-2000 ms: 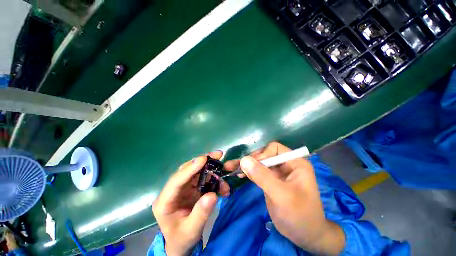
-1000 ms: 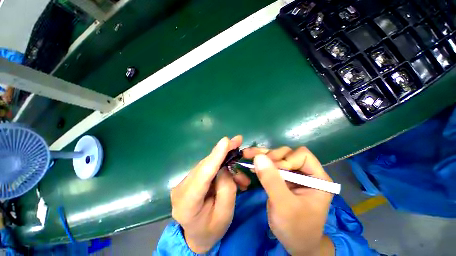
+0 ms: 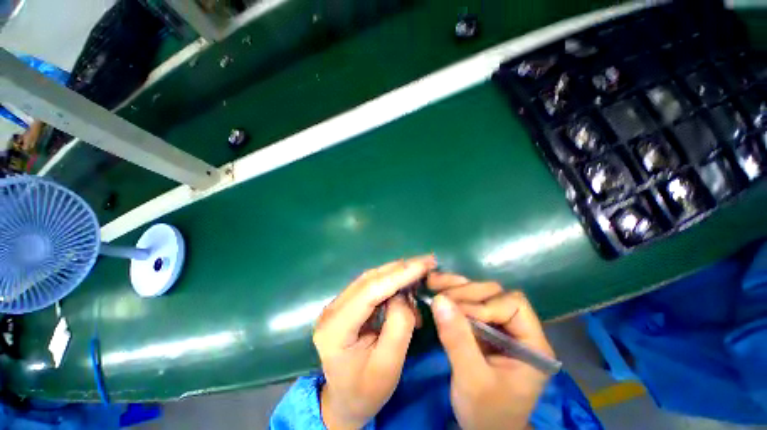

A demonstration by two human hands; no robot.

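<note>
My left hand [image 3: 366,336] is held above the near edge of the green bench, its fingers closed around a small black electronic unit [image 3: 412,294], mostly hidden by the fingers. My right hand [image 3: 492,353] holds silver tweezers [image 3: 515,345] like a pen. Their tips point at the unit between both hands' fingertips, but the exact contact is hidden. The hands are close together, with fingertips nearly touching.
A black blister tray [image 3: 601,237] with units in some pockets lies at the right. A white rail [image 3: 362,113] borders a darker green conveyor with scattered small units [image 3: 237,136]. A pale blue fan [image 3: 38,243] with a round base [image 3: 157,260] stands left. Blue fabric is at lower right.
The view has shifted, so the tray and fan appear lower. My left fingers have closed further over the unit, which showed openly at first. The tweezers have turned, from white-looking to grey.
</note>
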